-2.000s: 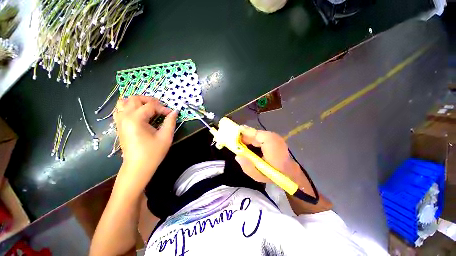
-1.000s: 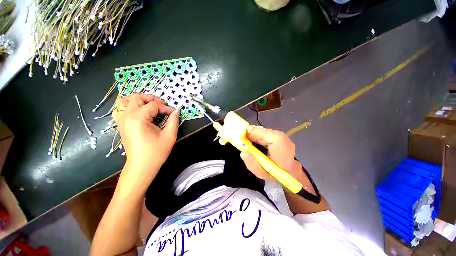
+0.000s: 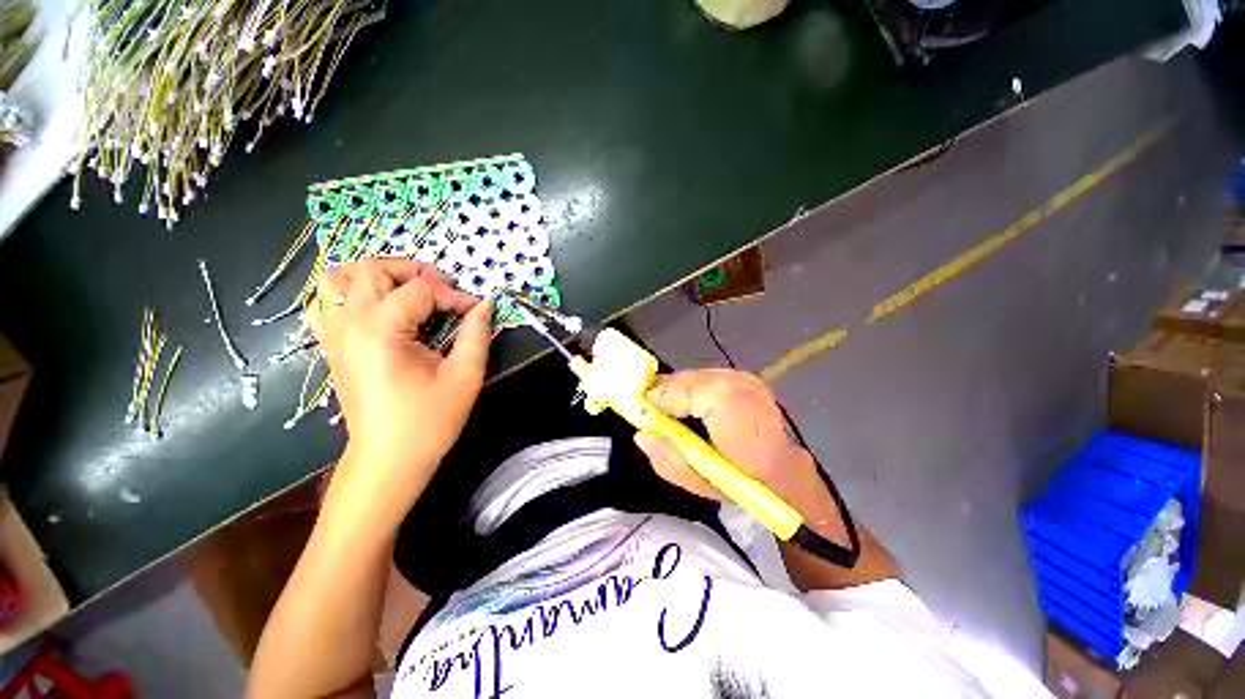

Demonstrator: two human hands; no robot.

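The PCB panel lies on the dark green bench, with short lead wires fanning off its left side. My left hand rests over the panel's lower left part, thumb and finger pinched at its lower edge; what they pinch is too small to tell. My right hand holds the yellow soldering iron, its metal tip at the panel's lower right corner. A wire with a pale end sticks out beside the tip. Several loose lead wires lie left of the panel.
A mass of wired panels lies at the upper left. A pale round tin and a black fan frame stand at the bench's far side. Below the right edge are a small brown box, a blue crate and cartons.
The iron's tip was at the panel, drew slightly back to the right, and is now back at the lower right corner. My left hand has barely moved.
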